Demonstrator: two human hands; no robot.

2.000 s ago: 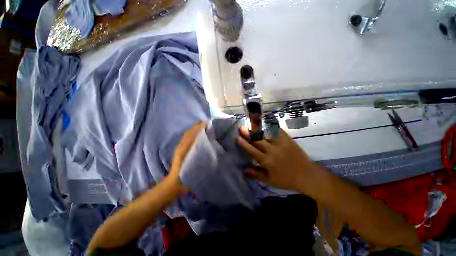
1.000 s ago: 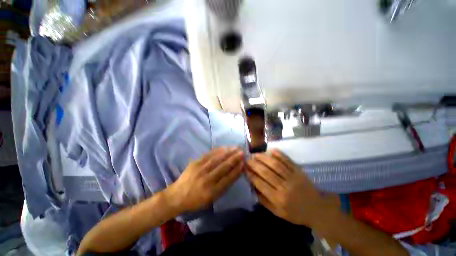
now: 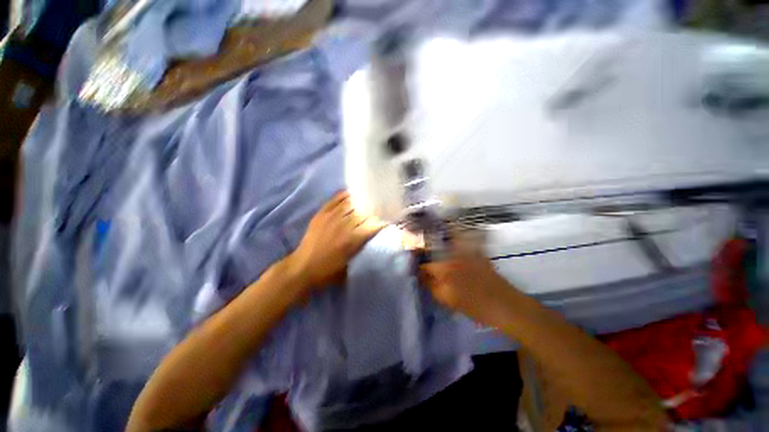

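Note:
The blue-grey cloth [image 3: 371, 312] lies under the end of the white sewing machine head [image 3: 540, 118] and hangs over the front edge towards my lap. My left hand [image 3: 330, 240] is bare and rests on the cloth just left of the lit needle area, fingertips partly behind the head's end. My right hand [image 3: 462, 274] is bare, at the cloth's right edge beside the presser foot area [image 3: 426, 240]. Its fingers are bent and blurred. Whether either hand pinches the cloth cannot be told. The needle is hidden by blur and the metal guard.
More blue-grey cloth [image 3: 169, 194] is heaped left of the head. Blurred snips [image 3: 648, 243] lie on the table at right. A red bag or cloth [image 3: 674, 359] with a white tie is below the right edge. The grey front edge [image 3: 582, 310] runs right of my right hand.
My left hand has moved up and left to beside the needle area. My right hand has bent its fingers near the foot. The cloth front now hangs lower, and the camera view has shifted.

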